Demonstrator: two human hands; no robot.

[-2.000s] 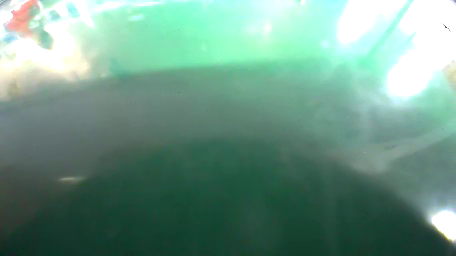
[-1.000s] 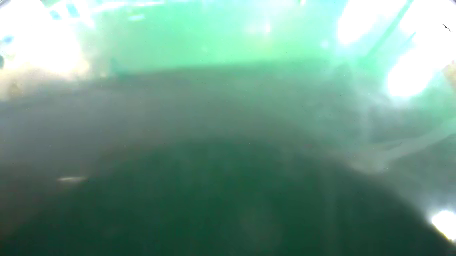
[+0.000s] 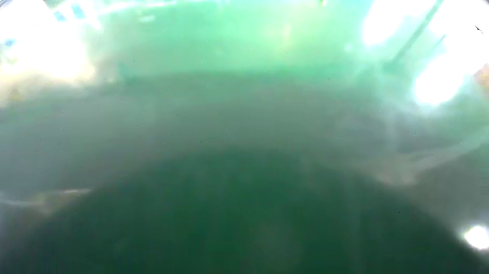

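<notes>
A shiny green surface (image 3: 230, 40) fills the upper middle of the head view, very close to the camera and strongly blurred. It may be the conveyor belt or worktop, but I cannot tell which. A dark rounded green area, perhaps shadow or reflection, covers the lower half. A grey-green band lies between them. Neither my left hand nor my right hand can be made out. No product box can be made out.
Bright white glare patches (image 3: 441, 80) lie at the upper right, with a thin dark green line between them. Washed-out white shapes with small blue patches (image 3: 78, 11) are at the upper left. A brownish patch (image 3: 484, 78) touches the right edge.
The red and dark shapes seen earlier at the upper left are gone. The grey band looks greener, and a pale streak now shows at the lower left. The rest of the view is nearly unchanged.
</notes>
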